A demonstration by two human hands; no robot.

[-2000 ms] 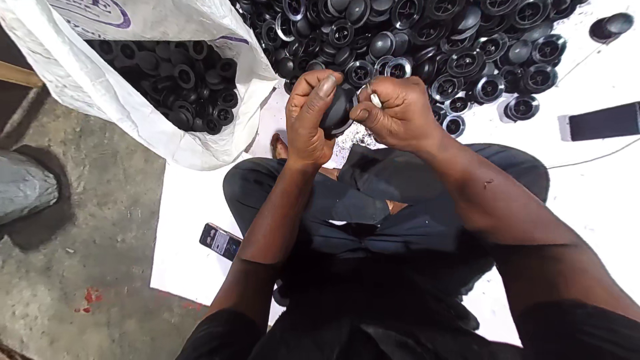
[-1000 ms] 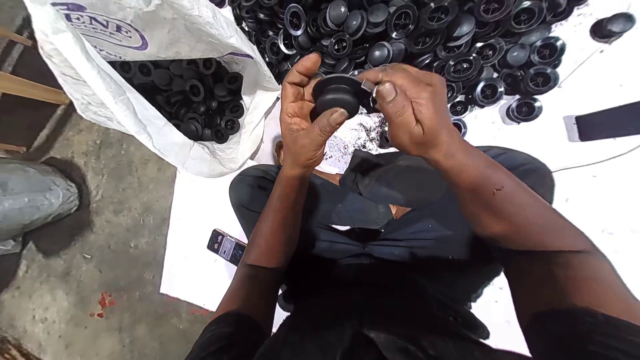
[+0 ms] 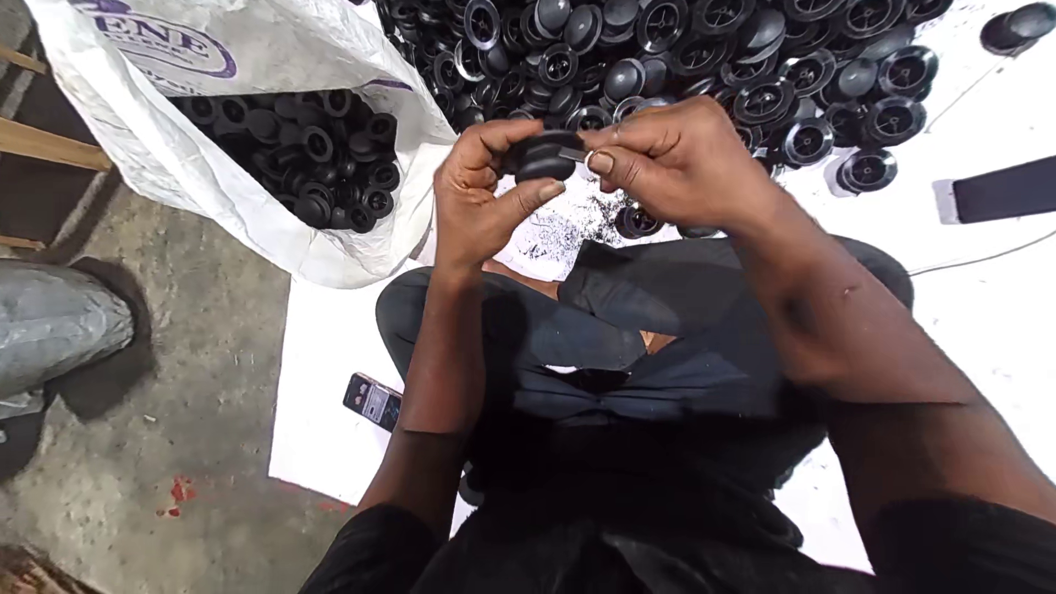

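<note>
My left hand (image 3: 487,190) grips a round black plastic part (image 3: 544,157) with a grooved edge between thumb and fingers, in front of my chest. My right hand (image 3: 676,157) pinches a small blade (image 3: 572,154) with a pale handle, its tip at the groove on the part's right side. Past both hands lies a heap of black plastic parts (image 3: 623,80), some domed, some showing spoked undersides. Black shavings (image 3: 549,235) are scattered on the white sheet below my hands.
A white woven sack (image 3: 330,256) with black parts inside stands at the left. A mobile phone (image 3: 373,402) lies on the white sheet (image 3: 318,355) by my left forearm. A dark flat object (image 3: 1006,191) and a thin cable lie at right; a grey bundle (image 3: 58,326) is far left.
The round part has turned in my left hand, from its broad face showing to its grooved edge showing. The blade in my right hand now touches the edge.
</note>
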